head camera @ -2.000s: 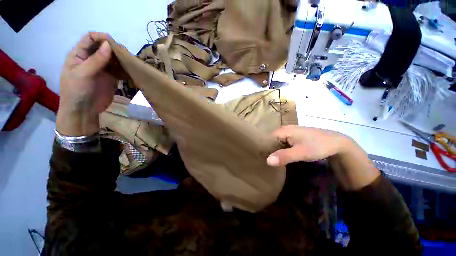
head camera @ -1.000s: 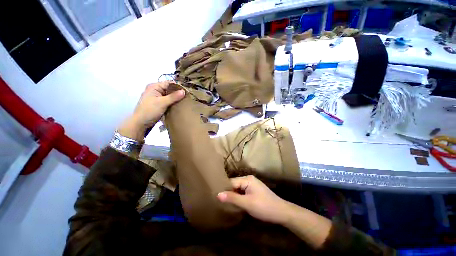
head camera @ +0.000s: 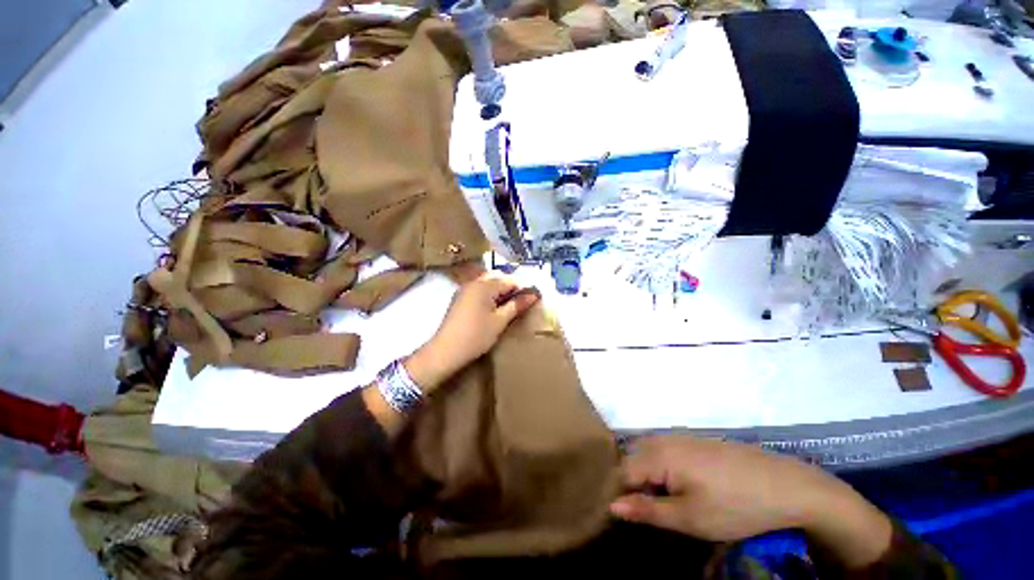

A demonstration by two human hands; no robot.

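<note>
A tan-brown garment piece [head camera: 533, 408] runs from the needle area of the white sewing machine [head camera: 612, 113] over the table's front edge to the lap. My left hand [head camera: 471, 323] grips its upper end close to the presser foot and needle area [head camera: 527, 266]; the fingertips are bent on the cloth. My right hand [head camera: 726, 487] holds the piece's right edge low, in front of the table edge, with thumb and fingers closed on it. The exact stitching point is too small to make out.
Brown cloth straps [head camera: 261, 283] lie heaped left of the machine, with brown garment pieces [head camera: 386, 147] behind. White label tapes [head camera: 646, 244] and a black cloth band [head camera: 794, 125] are at the machine arm. Scissors [head camera: 981, 346] and brown swatches [head camera: 907, 365] lie right. Pale khaki cloth [head camera: 147, 476] hangs lower left.
The view has moved closer to the machine. My left hand has brought the piece's upper end to the needle area. My right hand still holds it lower down, now further right in view.
</note>
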